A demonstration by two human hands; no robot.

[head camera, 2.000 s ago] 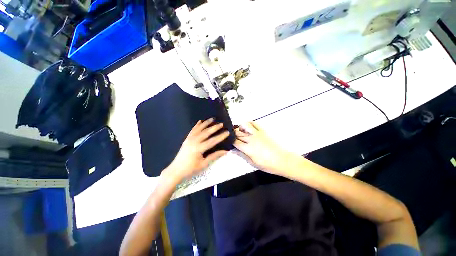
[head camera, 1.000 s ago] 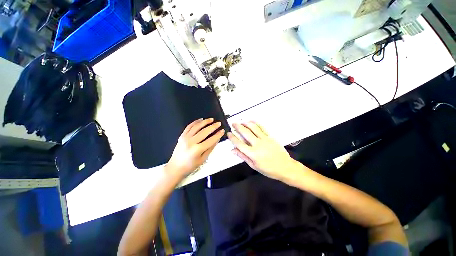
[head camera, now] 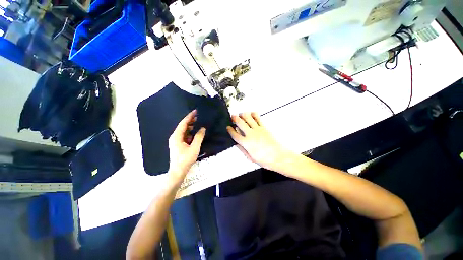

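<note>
A large black panel with rounded corners (head camera: 157,132) lies flat on the white machine table, its right edge by the needle area (head camera: 228,94) of the sewing machine (head camera: 284,61). My left hand (head camera: 185,144) is on the middle of the panel, fingers bent and thumb apart from them, with black cloth showing between. My right hand (head camera: 256,139) lies flat at the panel's right edge, fingertips on or beside the cloth just below the needle area. Whether a second piece lies under the panel cannot be seen.
A black heap with shiny zip pulls (head camera: 66,104) and a black pocket piece with a small label (head camera: 96,162) are at the left. A blue crate (head camera: 109,43) stands behind. Red and black snips (head camera: 345,81) and a black cord (head camera: 401,48) lie at the right.
My left hand has lifted from lying flat beside my right hand and moved left, its fingers now bent and spread from the thumb. My right hand stays at the panel's right edge.
</note>
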